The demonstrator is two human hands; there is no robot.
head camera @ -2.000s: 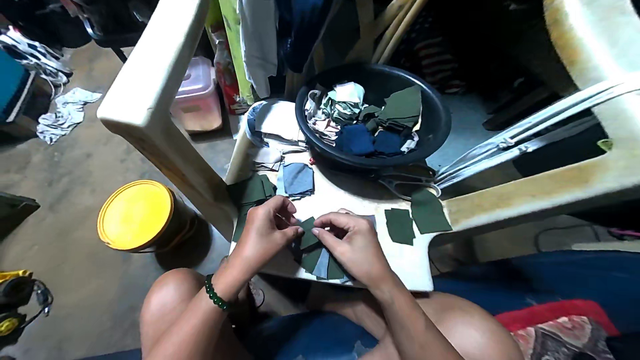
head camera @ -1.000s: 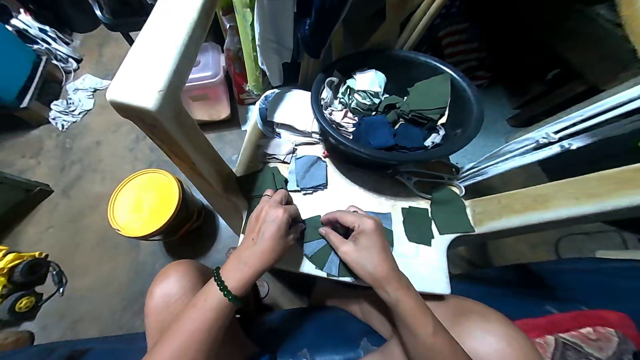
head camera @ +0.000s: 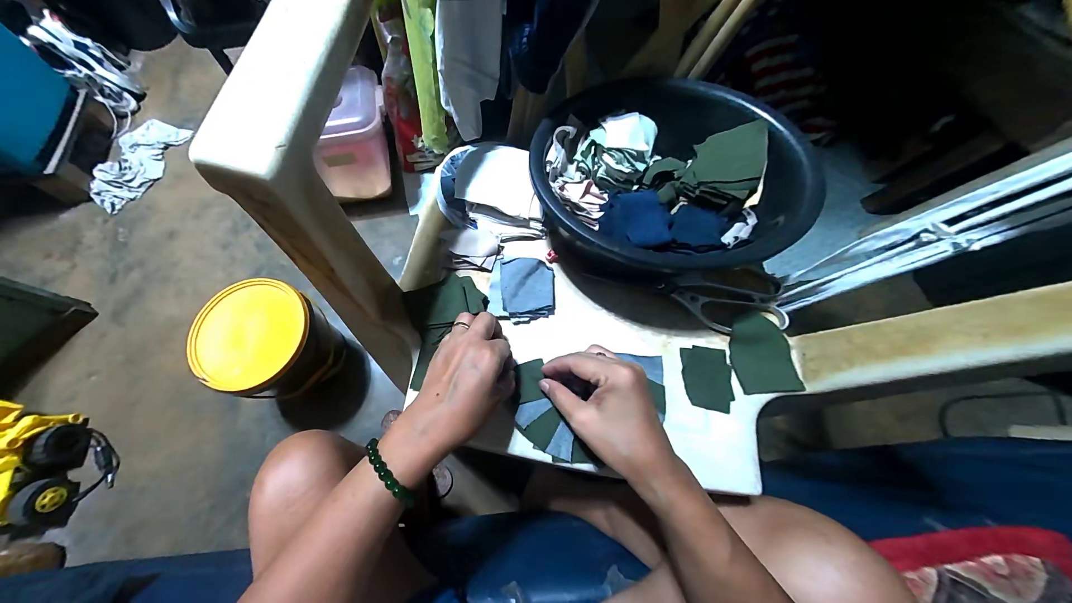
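Note:
A fan-like ring of green and grey-blue fabric pieces (head camera: 544, 419) lies on the white plastic chair seat (head camera: 620, 318). My right hand (head camera: 607, 406) is over the ring, thumb and index finger pinched at the edge of a green piece (head camera: 529, 381). My left hand (head camera: 473, 368) rests at the ring's left side, its fingertips hidden, beside a stack of dark green cloth (head camera: 448, 303). Behind them sits a stack of grey-blue squares (head camera: 528, 286). Two green pieces (head camera: 708, 378) lie to the right, near the handles of metal scissors (head camera: 729, 301).
A black basin (head camera: 804, 197) of fabric scraps stands at the seat's back. The chair's armrest (head camera: 268, 100) rises at left. On the floor are a yellow-lidded bucket (head camera: 249, 335), a pink box (head camera: 356, 142) and a yellow toy vehicle (head camera: 42, 461). White folded cloth (head camera: 498, 180) lies left of the basin.
My left hand has moved from the ring toward the green stack at its left since two seconds ago. My right hand stays over the ring. The view has shifted somewhat.

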